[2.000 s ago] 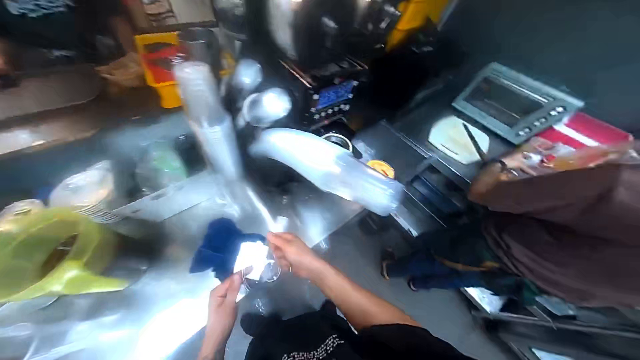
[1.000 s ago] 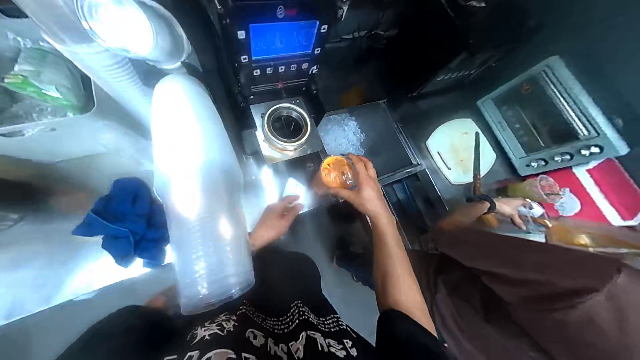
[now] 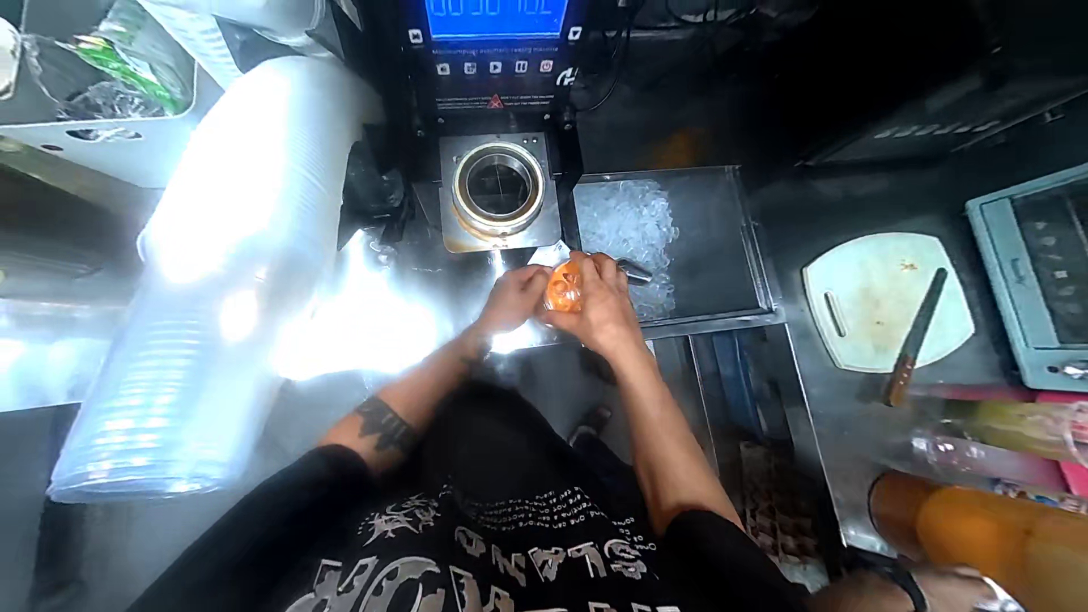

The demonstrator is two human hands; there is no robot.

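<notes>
A clear cup with orange contents (image 3: 563, 287) is between my two hands, just below the cup sealing machine (image 3: 499, 191). My right hand (image 3: 602, 302) wraps around the cup's right side. At the cup's left side, my left hand (image 3: 514, 297) has its fingers against it and a small white paper or label (image 3: 551, 254). The machine's round metal cup ring stands above my hands, under a lit blue display. A metal scoop handle (image 3: 634, 272) shows just beyond my right hand, beside crushed ice (image 3: 627, 223).
Tall stacks of clear plastic cups (image 3: 161, 374) lean at left. A white chopping board (image 3: 884, 297) with a knife (image 3: 916, 336) lies right, near a toaster oven (image 3: 1033, 280). A co-worker's hand (image 3: 952, 588) is at lower right by a bottle of orange liquid (image 3: 977, 531).
The view has shifted toward the sealing machine. One second ago my left hand was apart from the cup; now both hands are at it. The co-worker's hand is lower in view.
</notes>
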